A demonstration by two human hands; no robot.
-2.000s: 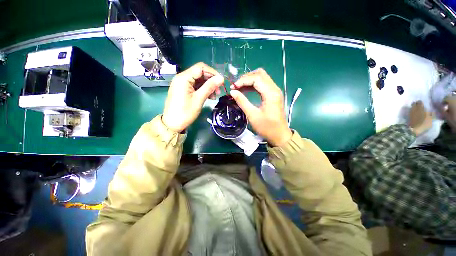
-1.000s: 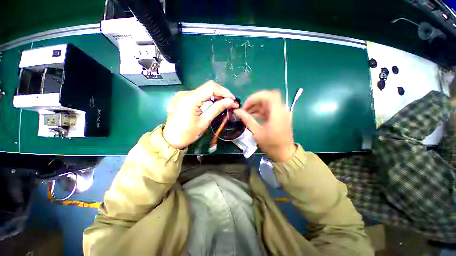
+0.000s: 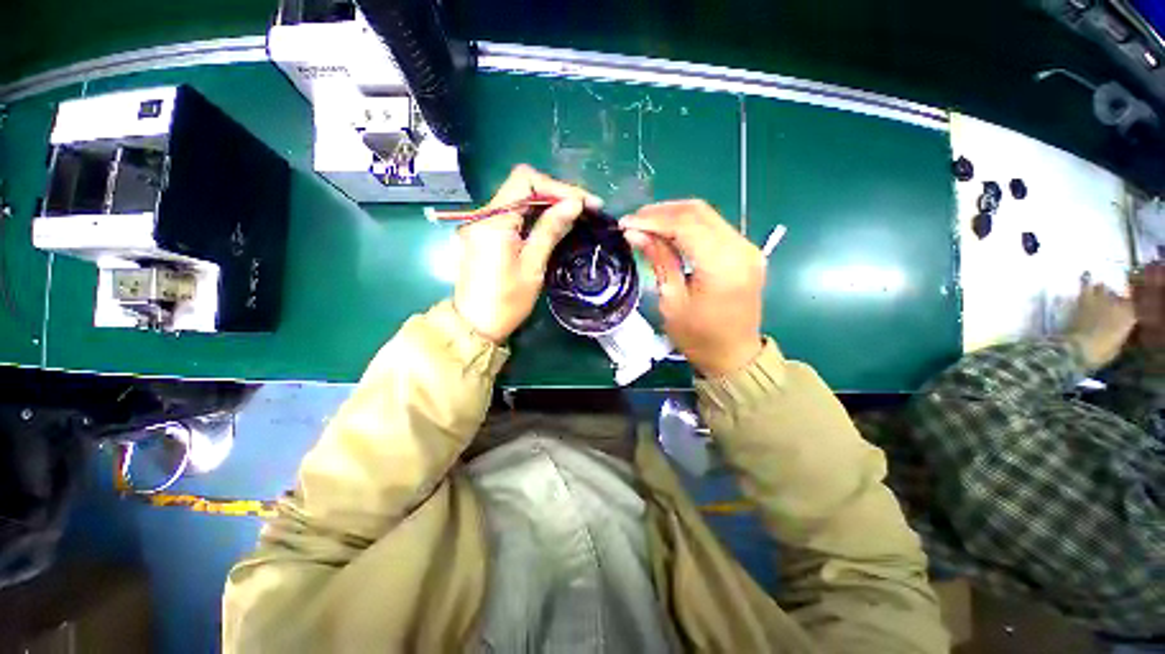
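A round dark glossy housing (image 3: pixel 593 281) is in front of me, its open end facing up. A white bracket (image 3: pixel 631 351) extends from its lower edge. My left hand (image 3: pixel 517 256) pinches a red wire harness (image 3: pixel 501 208) at the housing's upper left edge. The harness sticks out to the left and ends in a small white connector plug (image 3: pixel 433 216). My right hand (image 3: pixel 696 275) has its fingertips pinched on a thin wire at the housing's upper right edge. The fingers partly hide the wires and the housing's top edge.
Two black and white machines (image 3: pixel 243 224) stand at the left, with a black cylinder (image 3: pixel 415 70) over the rear one. A white cable (image 3: pixel 773 240) lies right of my hand. Small black round parts (image 3: pixel 989 198) lie on a white mat near a neighbour's checked sleeve (image 3: pixel 1022 409).
The harness hung down over the housing a second ago; now it points left above my left hand. The housing shows more openly. The neighbour's arm has drawn back from the mat.
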